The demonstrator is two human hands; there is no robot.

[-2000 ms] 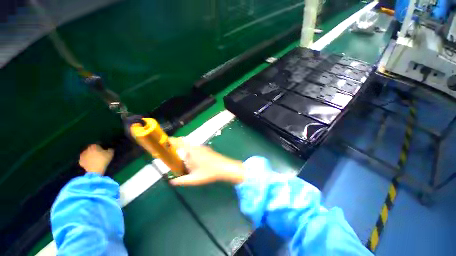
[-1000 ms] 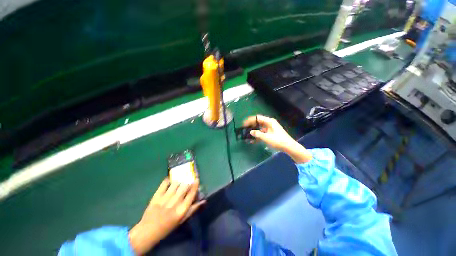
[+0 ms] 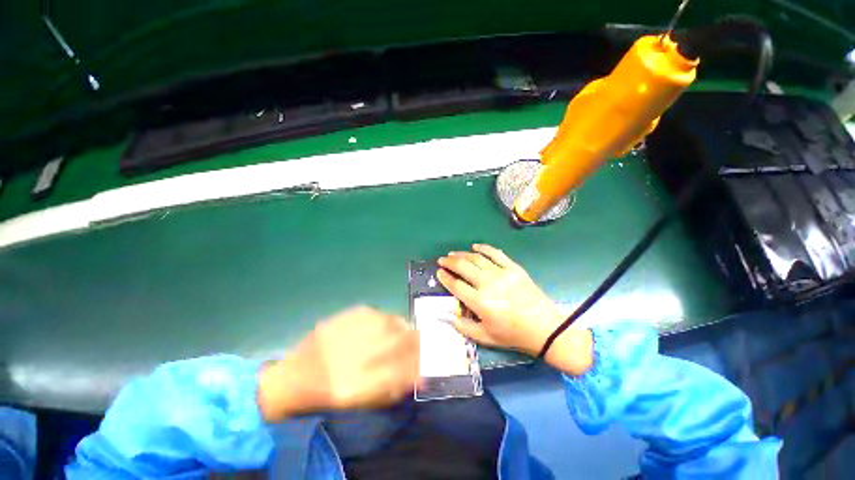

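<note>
A phone unit, black with a large white block in its middle, lies flat on the green bench at its near edge. My right hand lies over its upper right part, fingers on its top end. My left hand is blurred and curled at its left side; whether it grips anything is hidden. The yellow-orange electric screwdriver hangs tilted, its lower end over the round speckled screw dish.
A black cable runs from the screwdriver's top down across my right wrist. Stacked black trays stand at the right. A white rail crosses behind the bench, with long black trays beyond.
The view has turned. My right hand has moved from beside the screwdriver, where it held a small black part, onto the phone unit. My left hand has shifted to the phone's left side.
</note>
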